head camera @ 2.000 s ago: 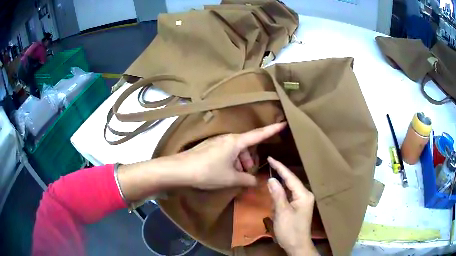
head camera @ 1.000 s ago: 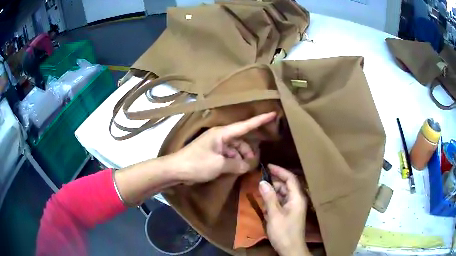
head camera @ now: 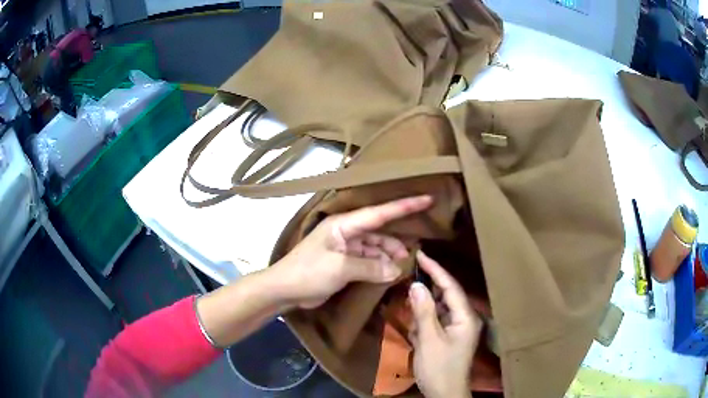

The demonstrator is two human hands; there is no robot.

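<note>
A brown tote bag (head camera: 543, 225) lies open on the white table, its mouth towards me, with long handles (head camera: 341, 183) trailing left. My left hand (head camera: 345, 253) is inside the mouth, index finger extended, thumb and other fingers pinching the brown lining (head camera: 353, 311). My right hand (head camera: 442, 330) holds a small dark tool (head camera: 417, 274) between thumb and index finger, its tip close to the left fingertips. An orange-tan inner pocket (head camera: 394, 354) shows below the hands. A gold label (head camera: 494, 140) is near the bag's top edge.
More brown bags (head camera: 341, 66) lie at the back, another (head camera: 660, 109) at the right. An orange bottle (head camera: 674, 242), black stick (head camera: 643, 256), yellow cutter or marker (head camera: 641, 274) and blue tray (head camera: 689, 319) stand or lie right. Green crates (head camera: 116, 183) and a person (head camera: 74, 48) are left, a bin (head camera: 272, 357) below.
The view has shifted, so the bag and table items appear farther right. My left fingers have kept pinching the lining. The dark tool in my right hand has turned more upright since one second ago.
</note>
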